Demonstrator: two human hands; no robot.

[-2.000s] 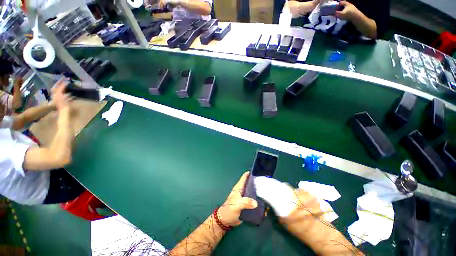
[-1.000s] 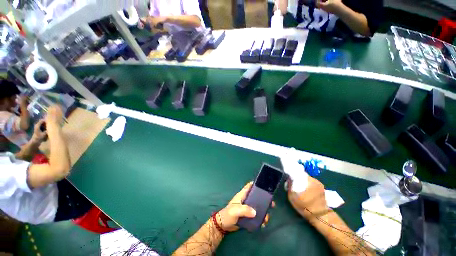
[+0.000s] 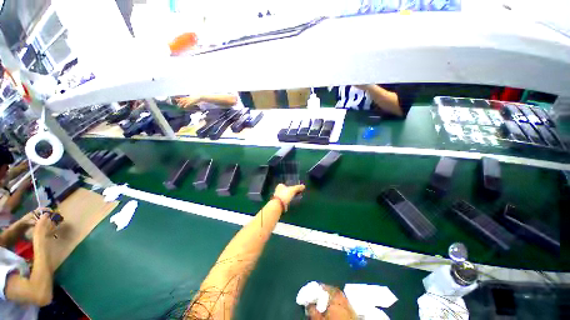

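My left hand [image 3: 289, 194] reaches over the conveyor belt, its fingers closed at the near end of a dark housing [image 3: 289, 171]. The housing is blurred and points away from me among other housings. My right hand [image 3: 337, 305] is low at the bottom edge, partly cut off, holding a bunched white wipe [image 3: 314, 296]. Flat white wipes [image 3: 370, 295] lie just right of it.
Several dark housings [image 3: 407, 214] lie on the green belt [image 3: 350, 197]. A blue item [image 3: 358, 256] is by the white strip [image 3: 312, 236]. A metal-topped bottle [image 3: 464, 273] stands right. A white frame [image 3: 300, 62] crosses above. A neighbour's arm [image 3: 39, 269] is left.
My left hand has moved from over the bench, where it held a housing, forward onto the belt. My right hand with the wipe has moved down and left. The view has tilted up.
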